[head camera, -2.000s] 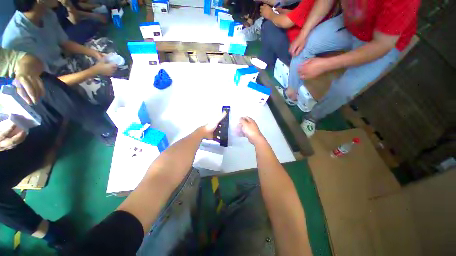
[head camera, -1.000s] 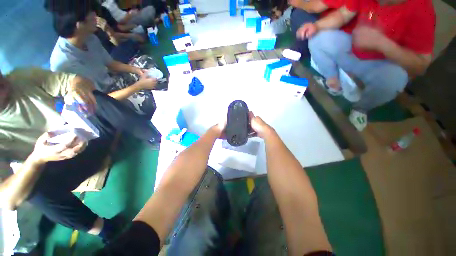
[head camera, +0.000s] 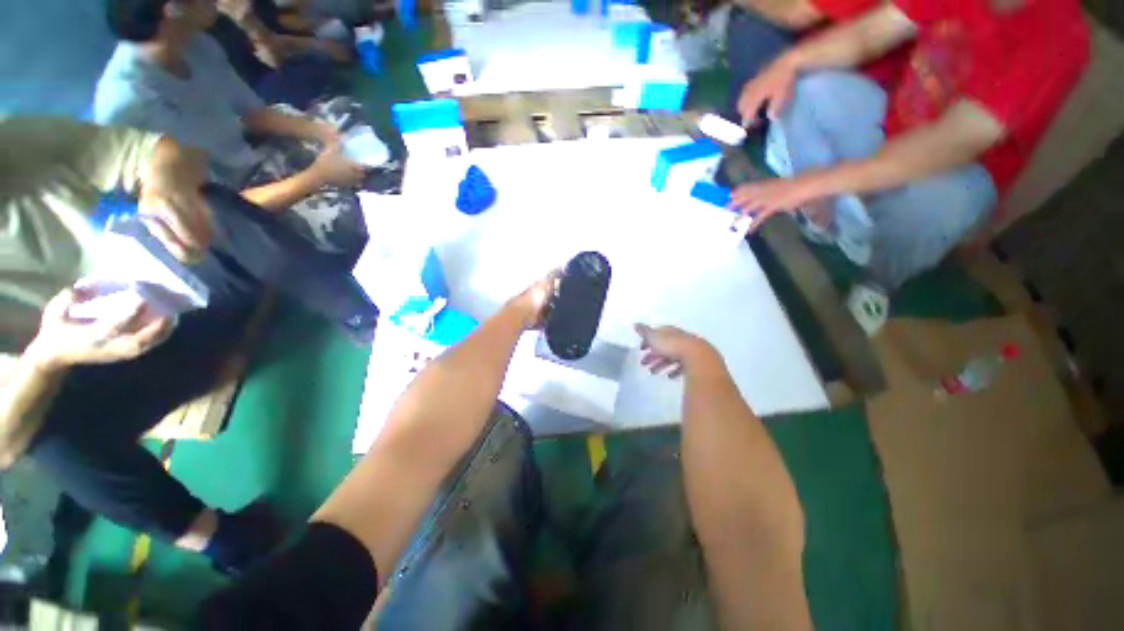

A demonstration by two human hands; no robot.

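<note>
A black oval handheld device with rounded ends is held upright, slightly tilted, above the white board top. My left hand grips it at its left side; part of that hand is hidden behind the device. My right hand is off the device, a little to its right, with fingers apart and nothing seen in it. A white inner box lies below the device at the near edge of the board.
An open blue box and a blue lump are at left. Blue-and-white boxes stand at far right. A person's hand reaches over the right edge. A bottle lies on brown cardboard. People sit on both sides.
My right hand has let go of the device and moved right. The device has tilted slightly in my left hand. The person at right has reached a hand to a box on the board.
</note>
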